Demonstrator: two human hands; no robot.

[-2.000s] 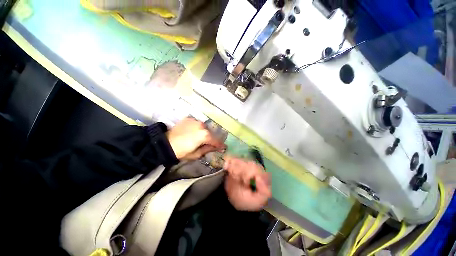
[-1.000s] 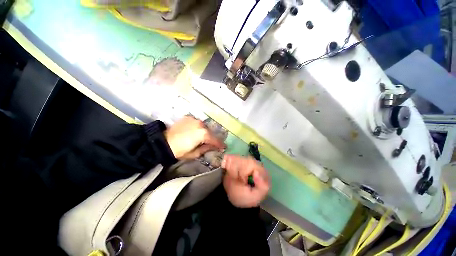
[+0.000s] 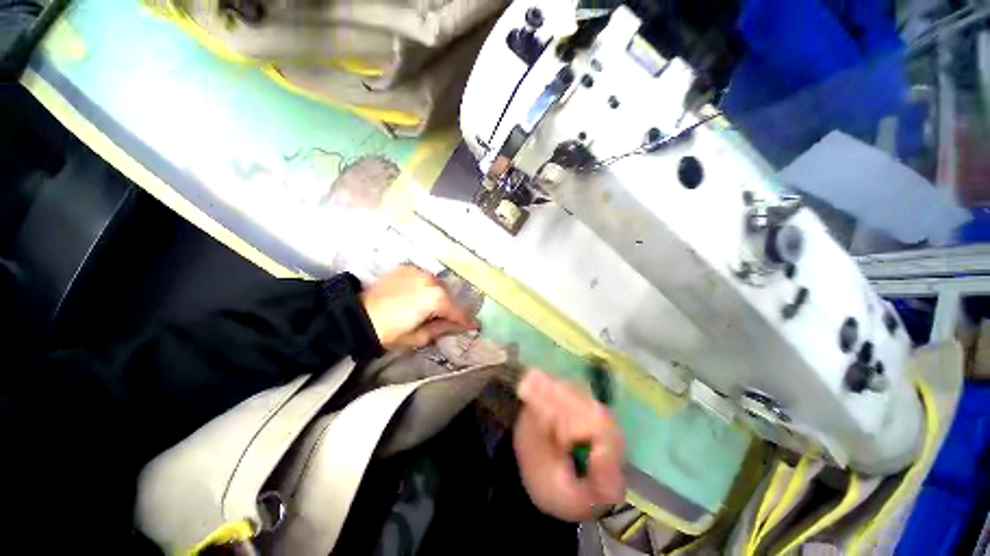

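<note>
A beige bag lies open-topped below my hands, with a dark toothed line inside its opening. A silver D-ring shows at its near end, beside a bit of yellow edging. My left hand pinches the far end of the bag opening, at a short beige tab. My right hand is a little to the right, apart from the bag and slightly blurred. Its fingers are curled around a green-handled tool, mostly hidden in the palm. Whether a ring is under my left fingertips cannot be told.
A white sewing machine stands on the green table, just beyond my hands. Folded beige bags with yellow edging lie at the top. More beige and yellow bags are at the lower right. A dark thin object shows beyond my right hand.
My right hand has moved right and down, away from the bag's end, still with the green handle. My left hand has stayed on the bag. The view has shifted slightly.
</note>
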